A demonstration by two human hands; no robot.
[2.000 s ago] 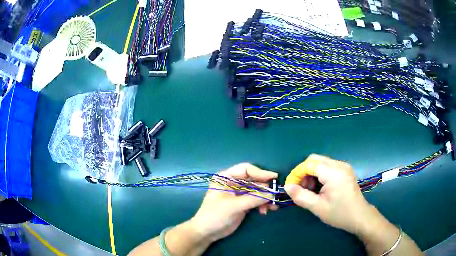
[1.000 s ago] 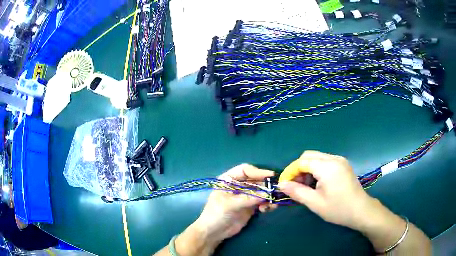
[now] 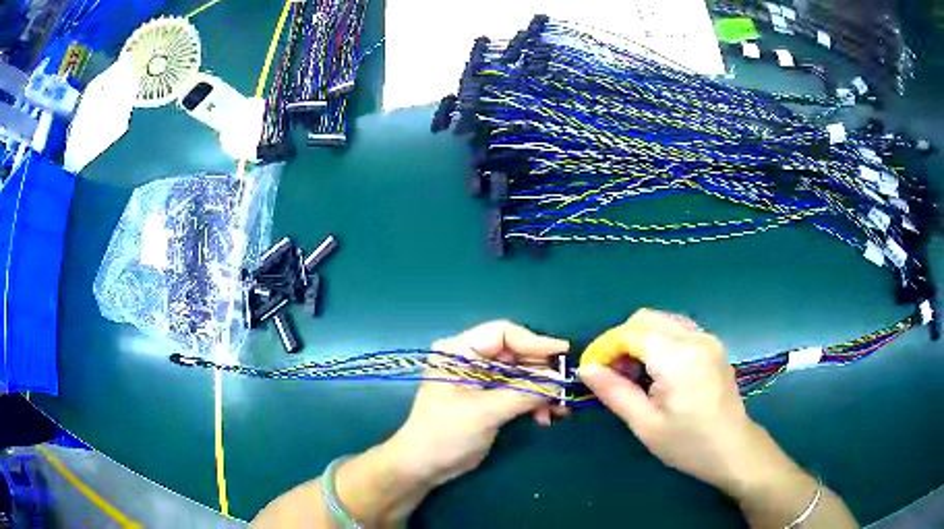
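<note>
A multicoloured wire harness [image 3: 342, 367] lies across the near bench and runs through both hands, with a white label [image 3: 804, 359] on its right part. A connector housing [image 3: 563, 379] with a pale edge stands across the wires between the hands. My left hand [image 3: 481, 387] is closed around the wires and the housing from the left. My right hand [image 3: 662, 387], with a yellow-orange finger cot on one finger, pinches wires just right of the housing. The fingers hide the wire tips.
A large heap of blue-yellow harnesses [image 3: 662, 155] lies beyond my hands, near a white paper sheet [image 3: 435, 52]. Spare black housings [image 3: 279, 279] lie beside a clear bag [image 3: 166, 253] at left. A cream fan [image 3: 160, 62], red-purple harnesses [image 3: 323, 62] and a blue bin [image 3: 33, 279] are farther left.
The camera view has shifted and shifted back. Both hands stay at the housing, with small finger movements of my right hand on the wires.
</note>
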